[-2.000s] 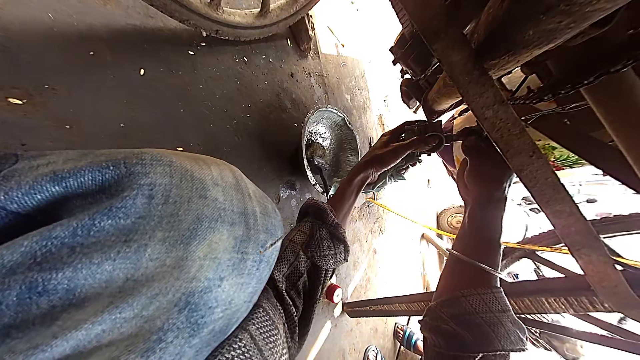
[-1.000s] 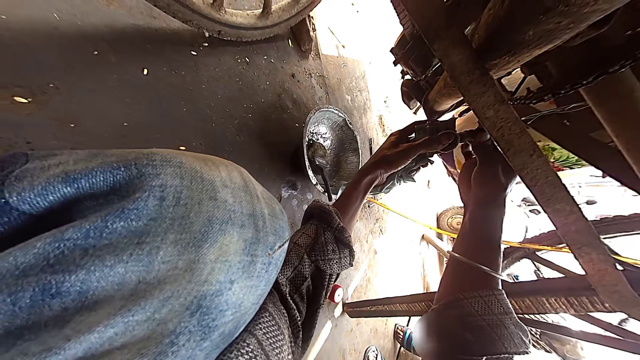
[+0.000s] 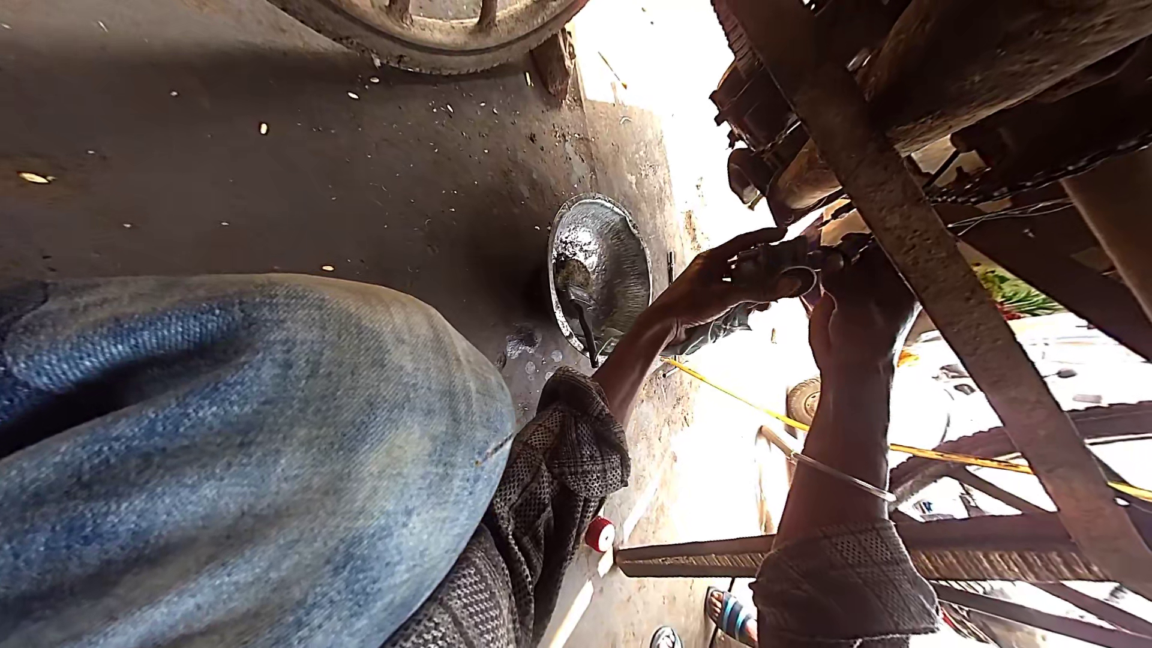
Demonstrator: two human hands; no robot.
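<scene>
My left hand (image 3: 715,283) is closed around a dark cylindrical part (image 3: 776,266) with a loop or ring at its end. My right hand (image 3: 859,301) is raised at the other end of that part, its fingers bent against it beside a rusty flat metal bar (image 3: 945,234); its exact grip is hidden in shadow. A round metal basin (image 3: 621,265), wet and dark inside, lies on the floor to the left of my left hand, with a dark-handled tool (image 3: 587,328), perhaps a brush, in it.
A spoked wheel (image 3: 450,45) stands at the top. Metal framework and a chain (image 3: 1062,180) fill the upper right. A yellow cord (image 3: 747,405) runs behind my right forearm. A red round object (image 3: 600,534) lies on the floor. A person's sandalled foot (image 3: 731,616) shows below.
Both hands stay at the dark part; my left hand's fingers have shifted slightly around it. Nothing has plainly been let go.
</scene>
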